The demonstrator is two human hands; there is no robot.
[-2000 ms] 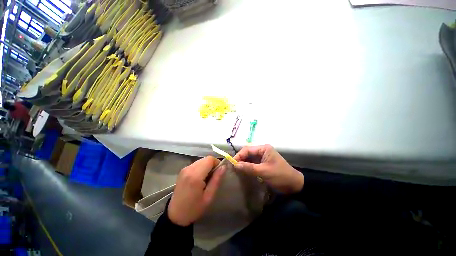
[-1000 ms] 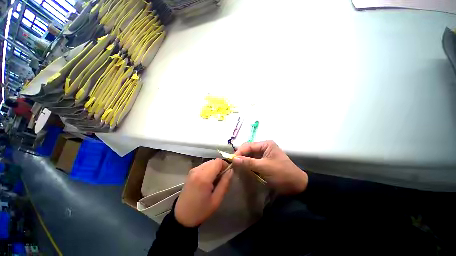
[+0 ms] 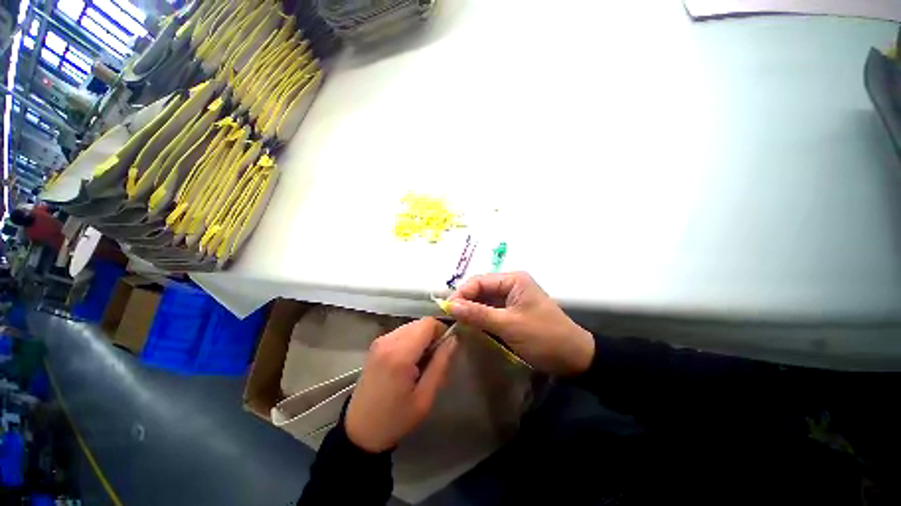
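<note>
A beige fabric panel (image 3: 450,435) with yellow edging (image 3: 501,348) hangs below the table's front edge. My left hand (image 3: 397,383) pinches its upper edge between thumb and fingers. My right hand (image 3: 522,321) pinches the yellow strip end (image 3: 442,304) at the panel's corner, close to my left fingertips. The fingers hide part of the corner. On the white table lie a heap of small yellow pieces (image 3: 425,217), a slim pink tool (image 3: 463,257) with a dark cord, and a green tool (image 3: 499,256), its lower end close to my right hand.
Stacked panels with yellow edges (image 3: 198,148) stand on the table's left side. Below the front edge is an open carton (image 3: 264,361) holding beige panels. Blue bins (image 3: 188,331) stand on the floor beyond. A grey pile (image 3: 373,15) and a pale sheet (image 3: 790,8) lie at the far side.
The yellow strip end, long and pointed earlier, now shows only as a short tip at my right fingertips. My right hand has shifted slightly left and up since a second ago.
</note>
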